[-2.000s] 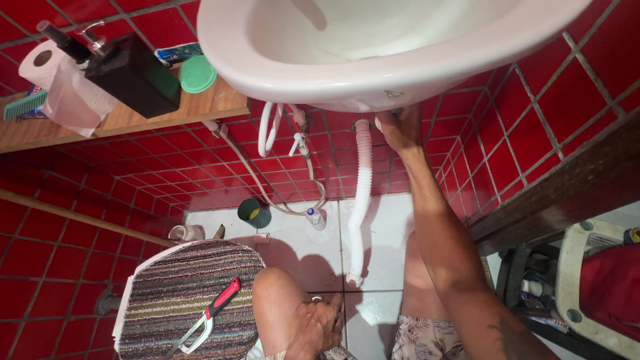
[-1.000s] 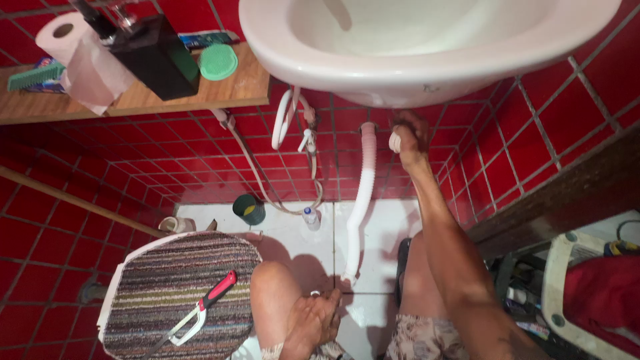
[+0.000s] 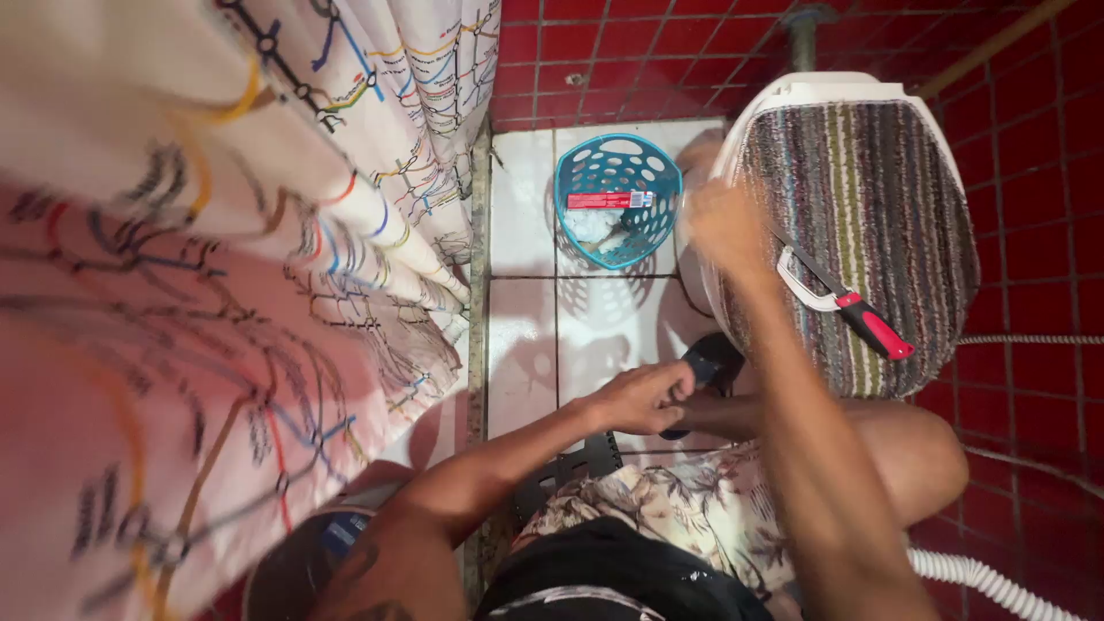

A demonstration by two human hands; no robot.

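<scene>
My right hand (image 3: 729,224), blurred by motion, is between the blue perforated plastic basket (image 3: 619,257) and the toilet lid. Whether it holds anything cannot be made out. My left hand (image 3: 642,398) is lower down, by my lower leg and dark shoe, its fingers curled and partly hidden from view. The basket stands on the white floor tiles with a red printed box (image 3: 604,200) and crumpled white material in it. A small hacksaw (image 3: 849,310) with a red and black handle lies on the striped cover (image 3: 897,216) of the toilet lid.
A shower curtain (image 3: 285,259) with a coloured line pattern fills the left side. A narrow stone sill (image 3: 478,345) runs beside it. Red tiled wall (image 3: 621,52) is at the top and right. A white corrugated hose (image 3: 992,582) shows at the lower right.
The view has swung left, from the washbasin to the basket and toilet. My right hand, earlier under the basin with a small white piece, is now beside the basket.
</scene>
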